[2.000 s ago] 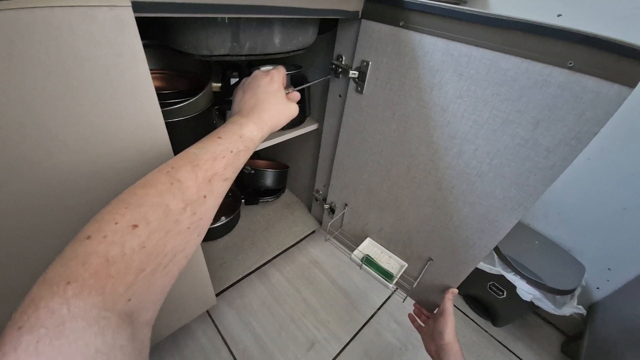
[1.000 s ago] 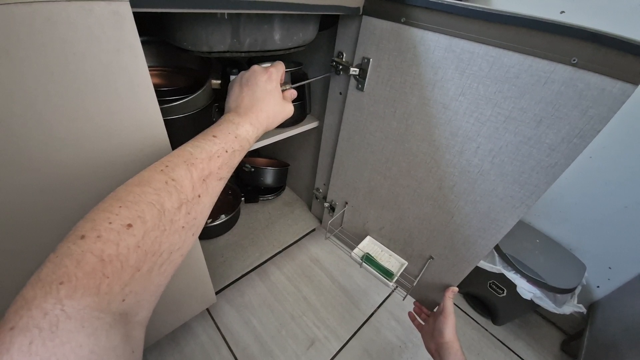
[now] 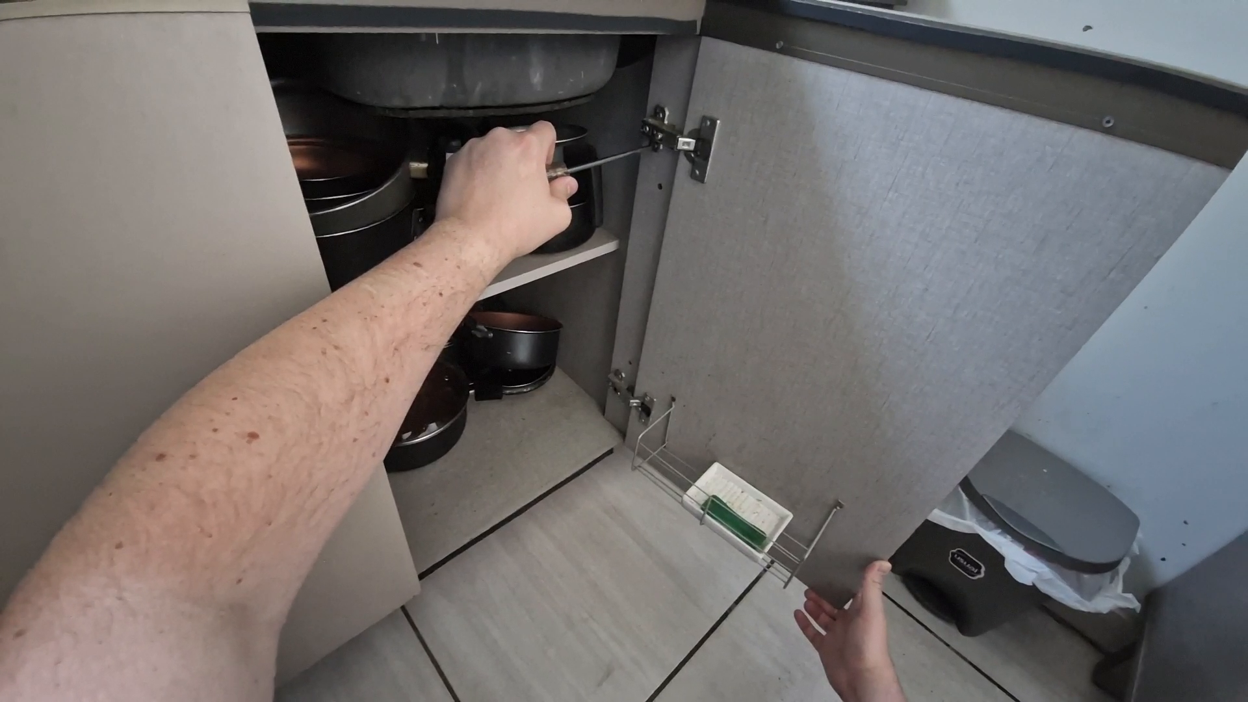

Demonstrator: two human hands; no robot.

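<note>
My left hand [image 3: 507,190] reaches into the corner cabinet, closed around a screwdriver [image 3: 609,158]. The screwdriver's thin metal shaft points right, its tip at the upper hinge [image 3: 673,136] on the cabinet frame. Most of the handle is hidden in my fist. The grey cabinet door [image 3: 877,273] hangs open to the right. At its bottom outer corner, my right hand [image 3: 853,629] holds the edge, thumb up against it and fingers below. A lower hinge [image 3: 632,395] joins the door and frame near the cabinet floor.
Dark pots [image 3: 361,210] fill the upper shelf [image 3: 561,263] under a sink basin [image 3: 468,73]; more pans [image 3: 517,341] stand below. A wire rack [image 3: 663,463] on the door's lower inside holds a white tray [image 3: 756,497] with a green item. A lidded bin [image 3: 1053,497] stands at right.
</note>
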